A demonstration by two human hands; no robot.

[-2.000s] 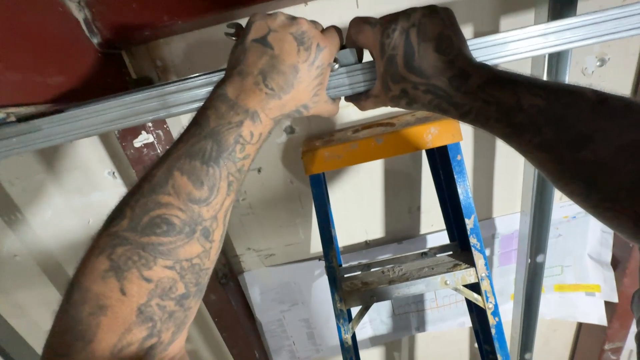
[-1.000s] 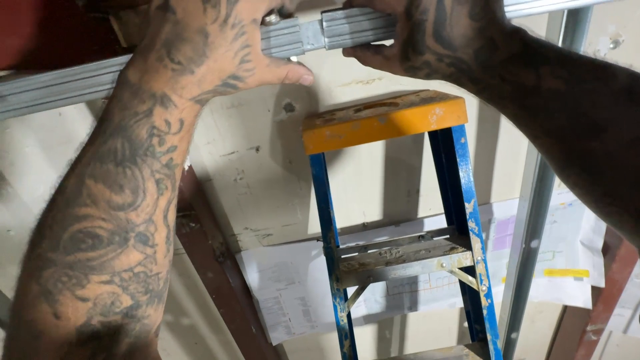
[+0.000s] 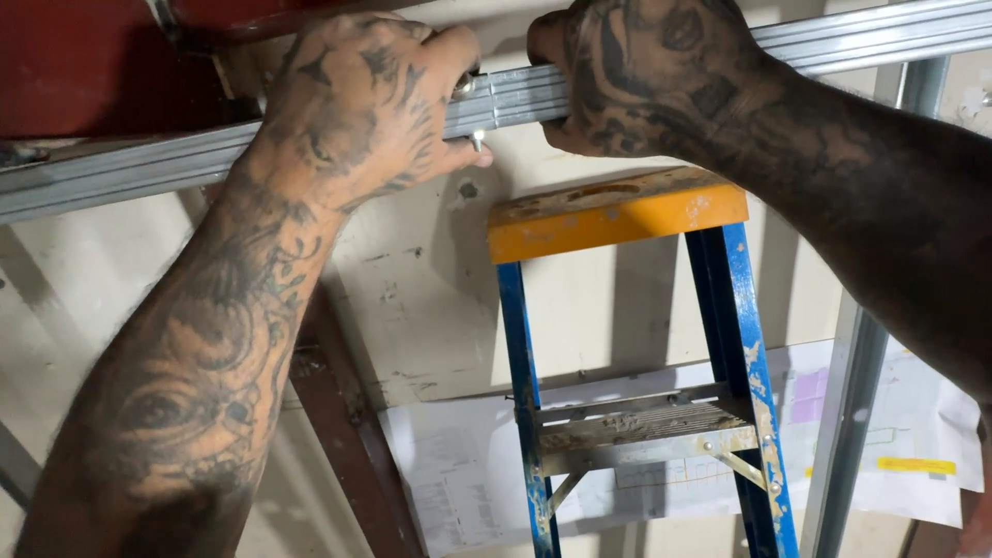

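A ribbed galvanized metal channel (image 3: 876,39) runs across the top of the head view, with a seam between two lengths near its middle. My left hand (image 3: 360,101) is wrapped around it just left of the seam. A small screw or bolt (image 3: 477,141) shows under the channel by my left thumb, and a rounded metal piece (image 3: 463,85) shows at my left fingertips; the hand hides the rest. Right of the seam, my right hand (image 3: 647,77) grips the channel, its thumb below and its fingers mostly hidden behind.
A stepladder with an orange top (image 3: 620,221) and blue rails stands below my hands. Behind it, printed plan sheets (image 3: 457,473) hang on a cream ribbed wall (image 3: 418,310). A dark red steel beam (image 3: 85,70) is at upper left, and a metal stud (image 3: 852,418) rises at right.
Two seconds ago a wrench end showed beyond my left hand; it does not show now. A second ago a gap or step showed at the joint; now the two lengths look close together.
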